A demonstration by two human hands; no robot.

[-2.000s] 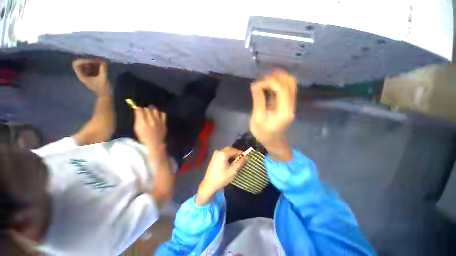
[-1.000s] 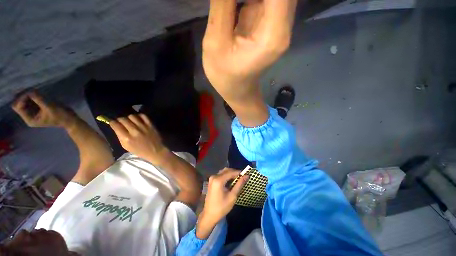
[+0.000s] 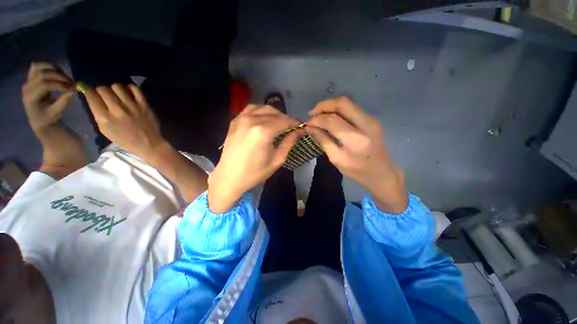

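The dot label sheet [image 3: 301,152], yellow with a close grid of black dots, hangs between my hands over my lap. My left hand [image 3: 252,149] grips its upper left edge between thumb and fingers. My right hand [image 3: 355,142] is at the sheet's top edge, thumb and fingertips pinched together close to my left fingertips. The fingers hide whether a dot sticker is between my right fingertips.
A person in a white T-shirt [image 3: 88,234] sits at left, holding a small yellow strip [image 3: 80,88]. A red stool [image 3: 239,96] shows behind. A black fan [image 3: 541,310] and grey metal parts are at lower right. Grey floor [image 3: 443,126] lies ahead.
The view has tilted down and away from the bench. My right hand has come back from far ahead to the sheet. My left hand and the sheet sit higher in the picture.
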